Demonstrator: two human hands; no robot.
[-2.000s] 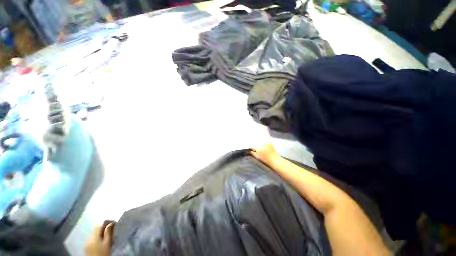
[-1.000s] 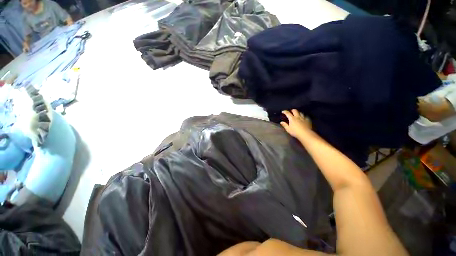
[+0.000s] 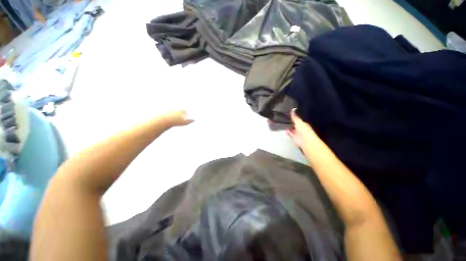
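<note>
A lined garment [image 3: 240,204], matte grey-brown with a shiny dark lining, lies bunched at the bottom centre, cut off by the lower edge. My left hand [image 3: 177,119] is above the white table, beyond the garment, with nothing seen in it; its fingers are blurred. My right hand [image 3: 300,133] has thumb and fingers apart at the near end of the garment stack [image 3: 255,30], beside the navy garments [image 3: 378,107]. Whether it touches either cannot be told. The stack shows folded brown-grey layers and shiny lining.
The white table [image 3: 127,86] reaches under everything. A puffy light-blue item [image 3: 38,163] stands at the left edge. Pale blue garments [image 3: 56,38] lie at the far left, with part of a person behind them. The navy heap fills the right side.
My left arm has come into view and reaches forward over the table. My right hand, spread on the navy heap's edge a second ago, is now by the stack's end. The view has shifted.
</note>
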